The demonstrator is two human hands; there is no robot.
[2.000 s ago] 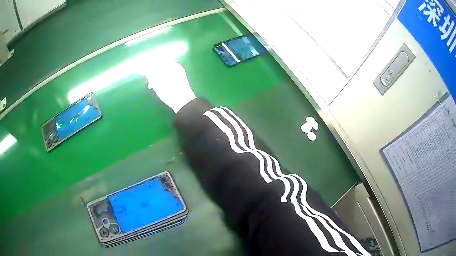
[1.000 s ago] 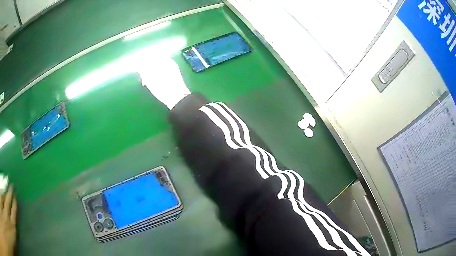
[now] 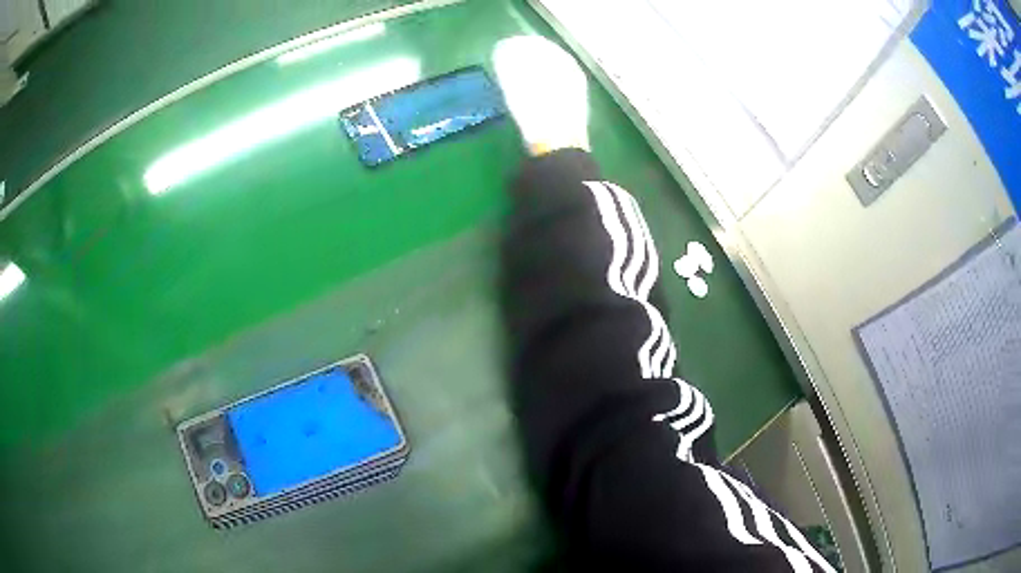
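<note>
A stack of phone units lies on the dull green mat at the lower left, with blue film on the top one and camera rings at its left end. A single phone lies on the bright green belt, with a pale strip near its left end. My right hand, in an overexposed white glove, is at this phone's right end. Its fingers do not show clearly, so I cannot tell whether it grips or touches the phone. My left hand is not in view.
Small white pieces lie on the green surface near its right edge. A pale machine cabinet with paper sheets stands on the right. A pale rail edges the belt's far side.
My right hand has moved right to the other end of the strip-marked phone, which has shifted left. The other belt phone and a hand at the left edge have left the view.
</note>
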